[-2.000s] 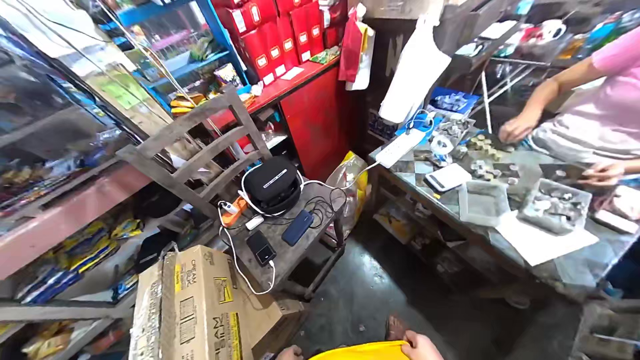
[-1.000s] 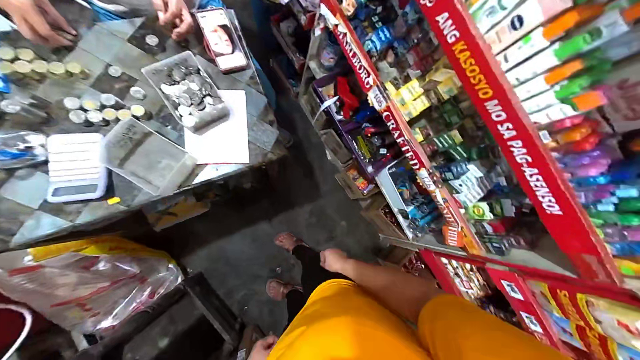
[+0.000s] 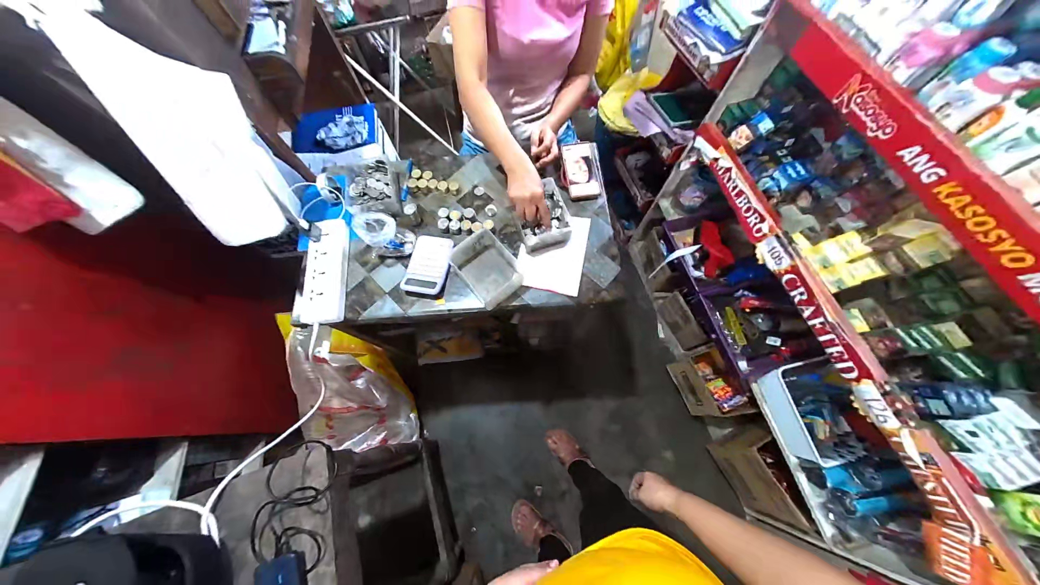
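Observation:
My right hand [image 3: 655, 492] hangs over the floor at the lower right, fingers curled, with nothing visible in it. Only part of my left hand [image 3: 526, 574] shows at the bottom edge, beside my yellow shirt [image 3: 630, 561]; its fingers are mostly hidden. On the tiled table ahead, a co-worker's hand [image 3: 528, 199] reaches into a clear plastic tub of coins [image 3: 546, 237]. Stacks of coins [image 3: 465, 220], an empty clear tub [image 3: 487, 268], a white calculator [image 3: 426, 265] and a phone [image 3: 580, 171] lie around it. White paper [image 3: 561, 264] is under the coin tub.
A glass display case [image 3: 812, 292] with packed goods runs along the right, cardboard boxes [image 3: 760, 471] at its foot. At left are a white power strip [image 3: 325, 272], a plastic bag [image 3: 353, 398], a wooden chair [image 3: 390, 487] with cables, and a red panel [image 3: 122, 341].
The view has swung a lot, and now faces the table and co-worker. My right hand, at the yellow cloth two seconds ago, is now out to the side. The co-worker's hand is now in the coin tub.

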